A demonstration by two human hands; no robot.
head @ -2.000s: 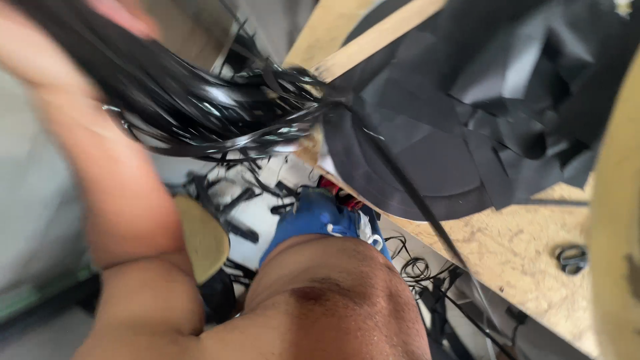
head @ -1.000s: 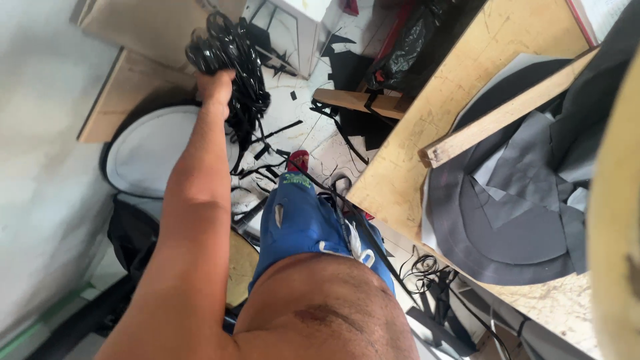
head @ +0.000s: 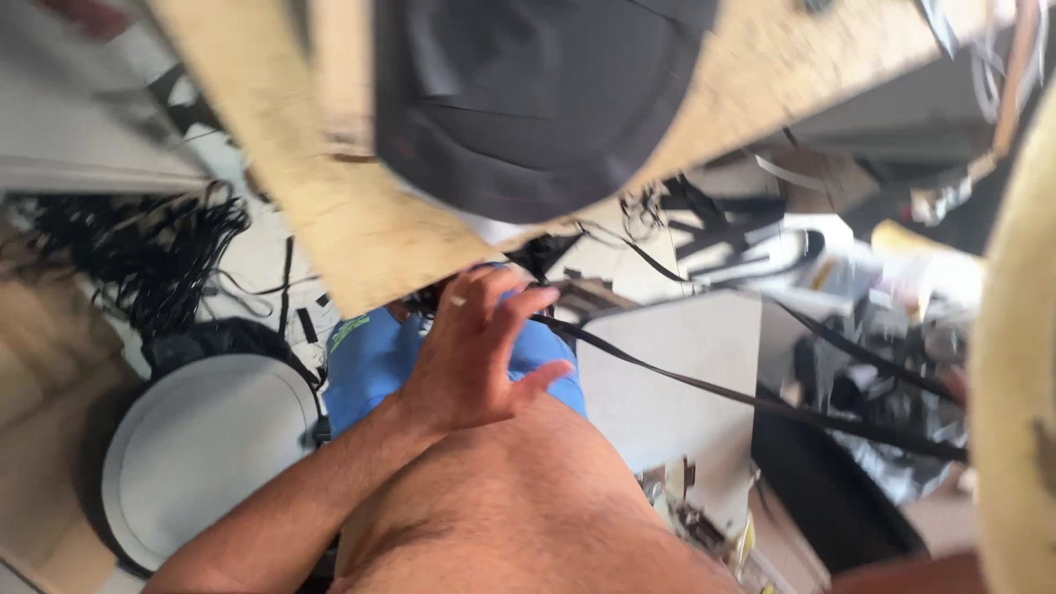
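Observation:
My left hand (head: 487, 346) is over the blue shorts (head: 363, 371), with its fingers apart and a ring on one finger. A long black strap (head: 660, 367) runs from beside its fingertips to the right edge; whether the hand touches it cannot be told. My right hand is not visible; only a blurred bit of skin shows at the bottom right. A tangled bundle of thin black strips (head: 148, 256) lies at the left, away from my left hand. Above, dark grey sheet material with a rounded edge (head: 544, 107) rests on a wooden board (head: 371, 239).
A wooden bar (head: 342, 74) lies beside the dark material. A round pale-topped object (head: 214, 445) stands at lower left near cardboard (head: 41, 355). Black scraps and cords (head: 718, 214) litter the floor. Clear plastic bags (head: 883, 388) are at right. A blurred yellowish rim (head: 1015, 346) crosses the right edge.
My left hand has let go of the bundle of black strips it held one second ago and has come back in front of my body. The view has turned strongly.

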